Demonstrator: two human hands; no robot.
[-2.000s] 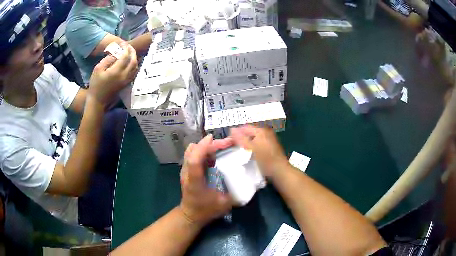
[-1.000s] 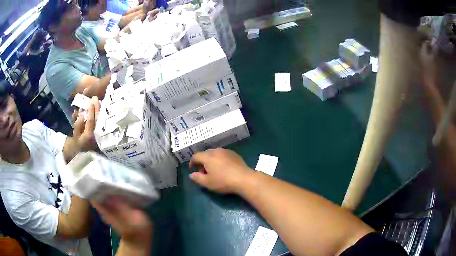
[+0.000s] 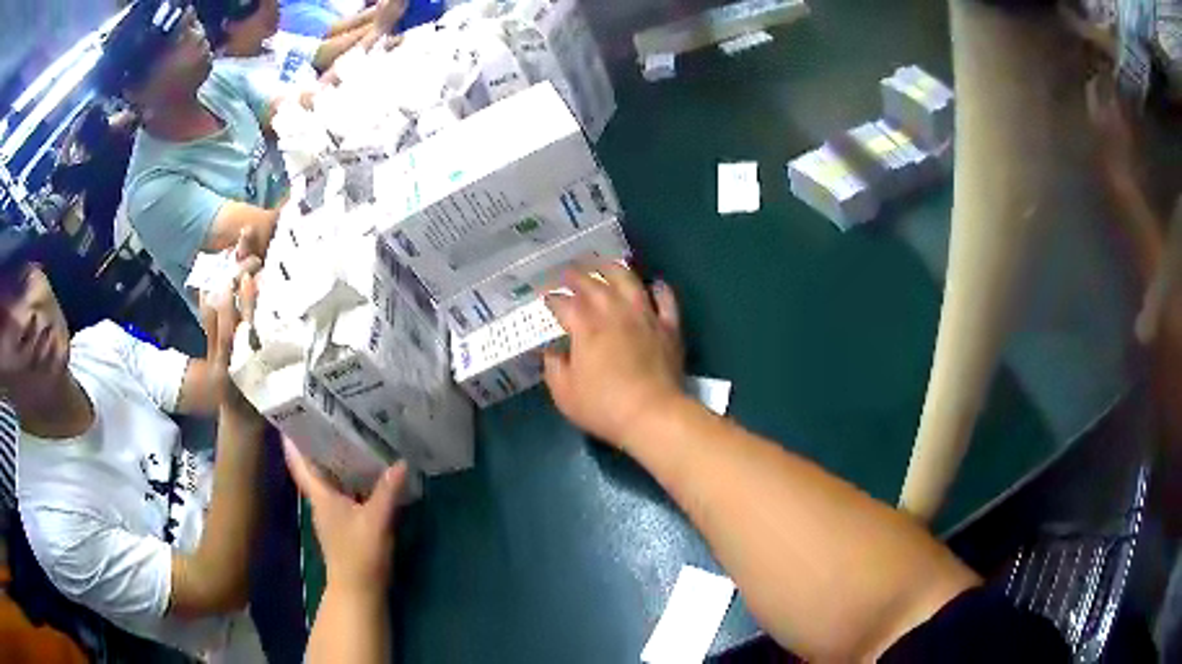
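Observation:
An upright open-ended white carton (image 3: 318, 435) stands at the near left end of the tight block of cartons (image 3: 421, 389), its top flaps up. My left hand (image 3: 347, 519) is around its lower near part, thumb on the right and fingers on the left. Closed long cartons (image 3: 499, 195) lie flat in a stack beside the block. My right hand (image 3: 616, 350) lies over the right end of the lower cartons in the stack, covering that end; whether it grips one is hidden.
White paper slips lie near the front edge (image 3: 690, 615), by my right wrist (image 3: 709, 394) and farther back (image 3: 739, 187). Small whitish stacks (image 3: 856, 169) are at the far right. A pale curved pole (image 3: 979, 272) rises at right. Co-workers sit at left; one holds a white piece (image 3: 211, 274).
The carton my left hand carried in the air now stands against the block's near left end. My right hand has moved from the table up onto the closed stack.

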